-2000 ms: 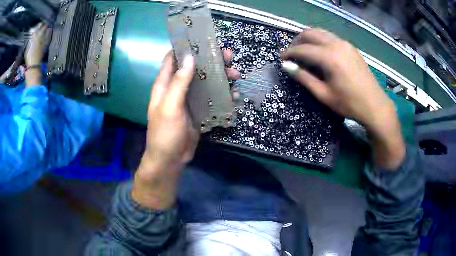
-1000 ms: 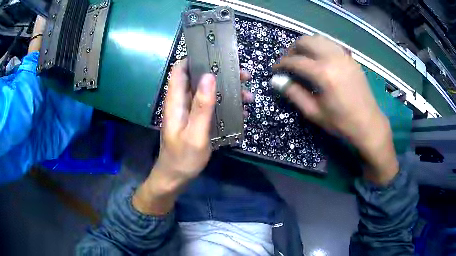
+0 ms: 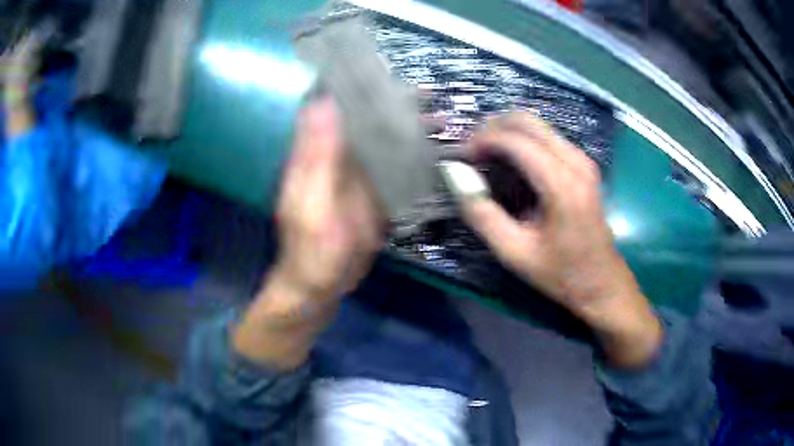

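The frame is blurred. My left hand [image 3: 326, 205] is shut on a grey housing plate [image 3: 374, 118] and holds it tilted over the left part of the parts tray. My right hand [image 3: 544, 205] is just right of the plate, over the tray, with thumb and forefinger curled toward each other; whether a nut is between them cannot be told. A pale finger cot [image 3: 465, 179] covers its thumb tip. The nuts [image 3: 522, 83] in the black tray show only as smeared light streaks.
Stacked housings [image 3: 117, 57] and a single plate [image 3: 165, 70] stand at the left on the green bench top [image 3: 235, 139]. A neighbouring person's blue sleeve [image 3: 78, 200] is at the left edge. The conveyor rail [image 3: 670, 148] and belt curve along the back and right.
My right hand has moved left and closer to the plate. The plate in my left hand now leans more, its lower end further right. The whole view has shifted and blurred.
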